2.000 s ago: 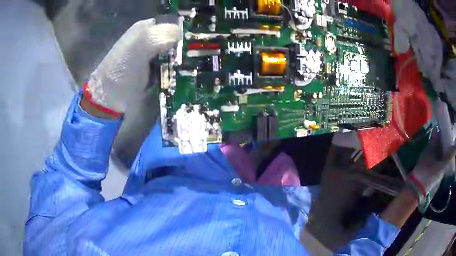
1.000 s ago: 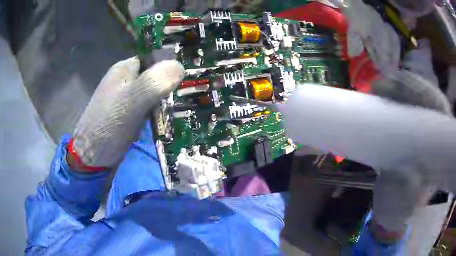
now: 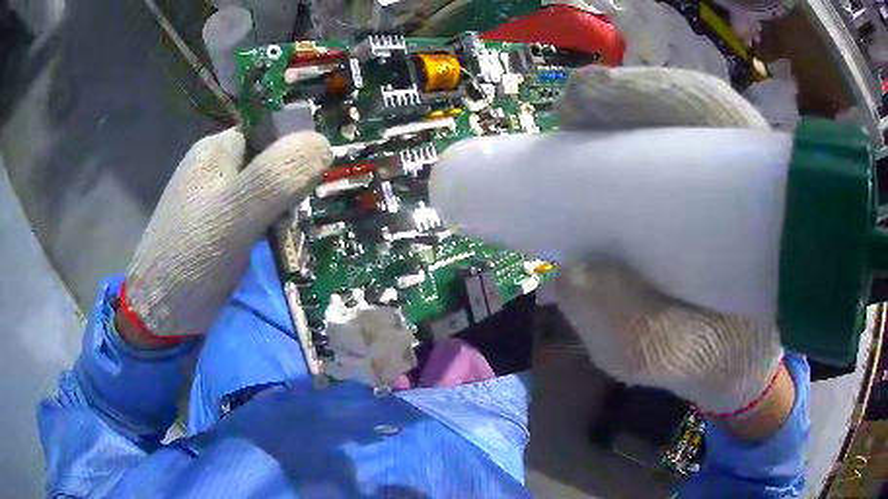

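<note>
My left hand [image 3: 219,229], in an off-white knit glove with a red cuff edge, grips the left edge of a green circuit board [image 3: 448,263]. The board is tilted in front of my blue smock. My right hand [image 3: 672,336], gloved the same way, wraps around a thick white dispensing cartridge [image 3: 623,185] with a green end cap [image 3: 826,244]. The cartridge lies over the board's right half and hides parts there. Its nose end is over the middle, and no needle shows. One orange wound block [image 3: 438,71] and a white connector block [image 3: 370,343] show on the board.
A red pad [image 3: 574,31] lies behind the board's far end on a green mat [image 3: 477,21]. A black tray [image 3: 638,419] with board parts is low at the right. A yellow-handled tool [image 3: 722,37] is at the upper right. Grey floor is at the left.
My right hand has come from the lower right with the cartridge and brought it over the board. The board and my left hand have moved left, and the board has tilted.
</note>
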